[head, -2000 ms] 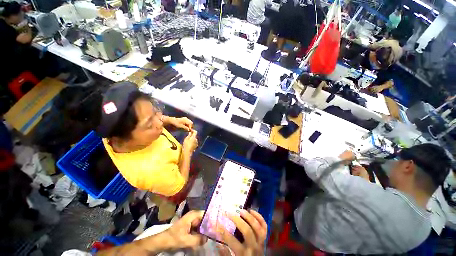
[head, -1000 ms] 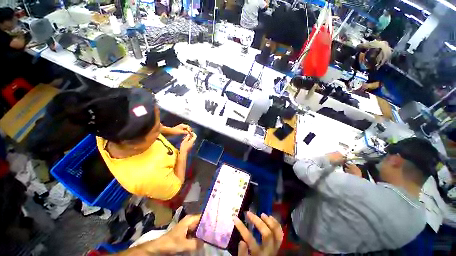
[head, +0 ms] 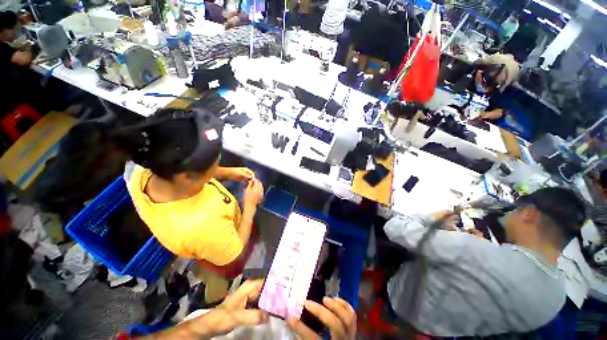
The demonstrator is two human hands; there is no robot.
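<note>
A smartphone (head: 293, 265) with a bright white and pink screen is held upright, slightly tilted, at the bottom centre. My left hand (head: 229, 312) grips its lower left edge. My right hand (head: 327, 319) is at its lower right corner, fingers bent, partly cut off by the bottom edge. The right fingertips are close to the phone's edge; whether they grip it is hard to tell.
A person in yellow (head: 190, 219) sits at left by a blue crate (head: 110, 255). A person in grey (head: 476, 279) sits at right. A long white table (head: 259, 149) ahead bears dark cloth pieces and machines. A red bag (head: 421, 70) hangs above.
The phone screen now shows a paler, different display. My right fingers have come down and closer together beside the phone. The person in yellow has turned the head a little.
</note>
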